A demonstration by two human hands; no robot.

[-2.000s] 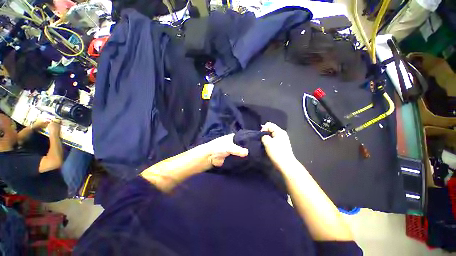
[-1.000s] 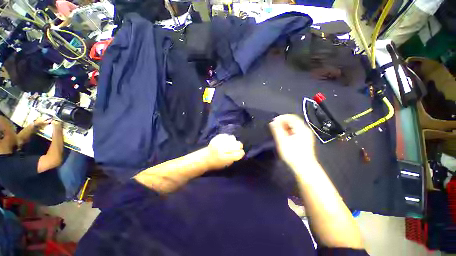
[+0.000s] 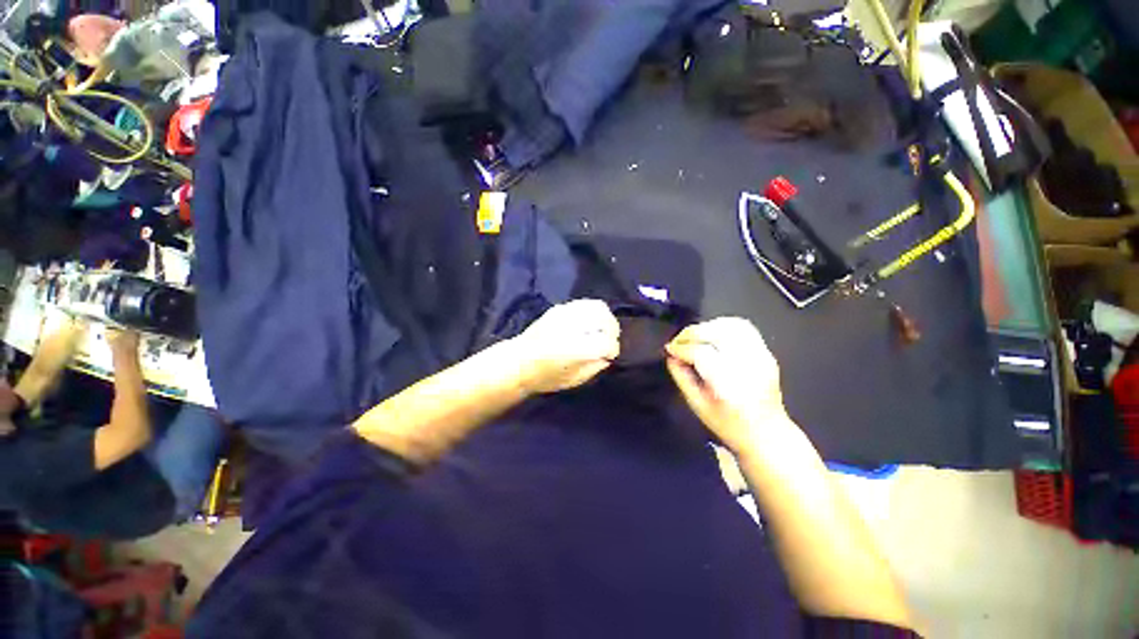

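Note:
A dark navy garment piece lies in front of me at the table's near edge, with a small white label on its dark part. My left hand is closed on the dark cloth. My right hand pinches the cloth between thumb and fingertips, a short way to the right of my left hand. The cloth between the hands is dark and blends with my navy top. The steam iron, with a silver rim and a red part, lies on the table to the right, untouched.
Navy garments are heaped at left and far side. A yellow-and-white card lies near the centre. Yellow hose and a brown-orange handle are at right. A dark brown bundle lies far right. Another person works at left.
My right hand, raised apart from the cloth one second ago, has come down and now pinches the cloth. The white label has come into view. The whole view has shifted slightly.

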